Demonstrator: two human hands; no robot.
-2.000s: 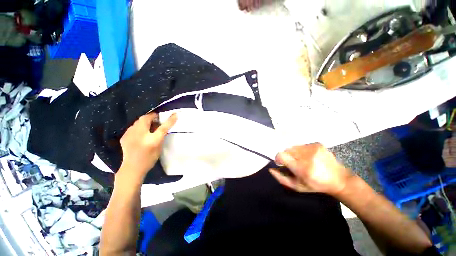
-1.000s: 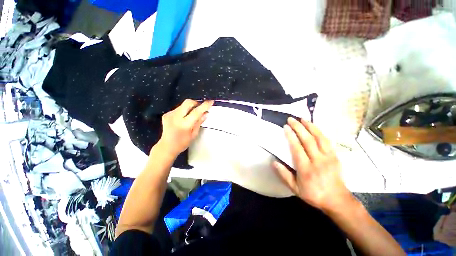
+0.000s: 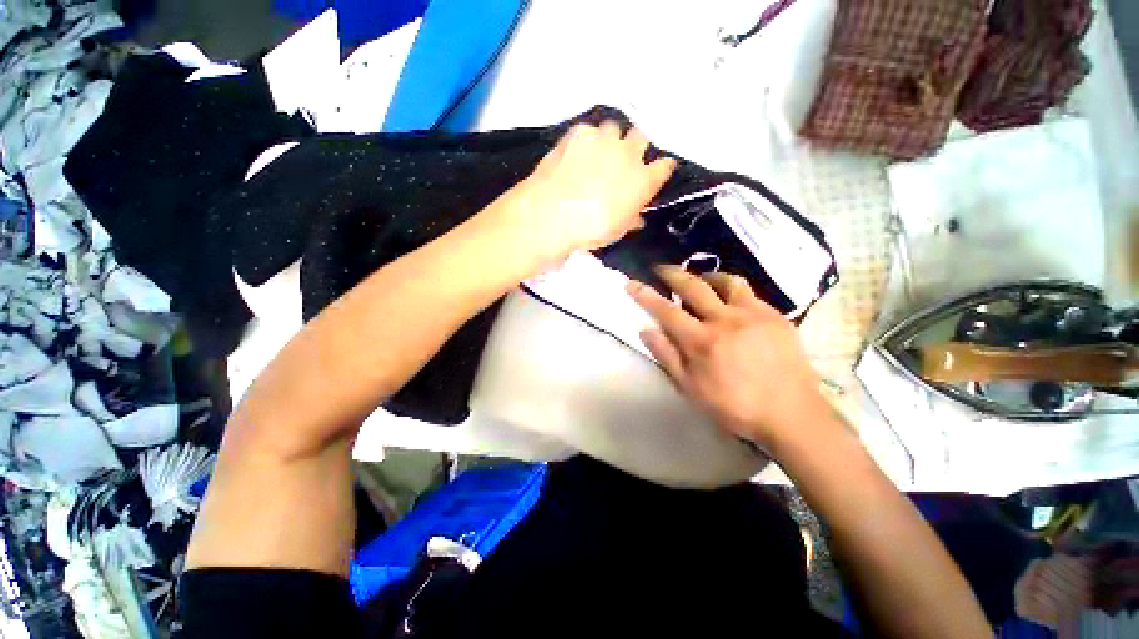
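Observation:
The black speckled garment (image 3: 375, 212) lies over the padded off-white board (image 3: 550, 387), its waist opening towards the right. The white waistband strip (image 3: 774, 237) curves around the opening's right end, and smooth black lining and thin white loops show inside. My left hand (image 3: 606, 181) grips the garment's far waist edge, its fingertips partly hidden in the cloth. My right hand (image 3: 724, 343) lies on the near side of the waistband, fingers slightly apart and fingertips at the opening; whether it pinches the cloth I cannot tell.
The steam iron (image 3: 1012, 356) rests at the right on the white table (image 3: 650, 56). Reddish-brown checked cloth (image 3: 893, 75) lies at the far right. A heap of grey-white cloth pieces (image 3: 75, 287) is at the left. A blue crate (image 3: 481, 512) stands below the table's near edge.
My left hand has moved from the near strip to the far waist edge. The waist opening is now spread wider and its right end is rounded. My right hand has shifted slightly down and left.

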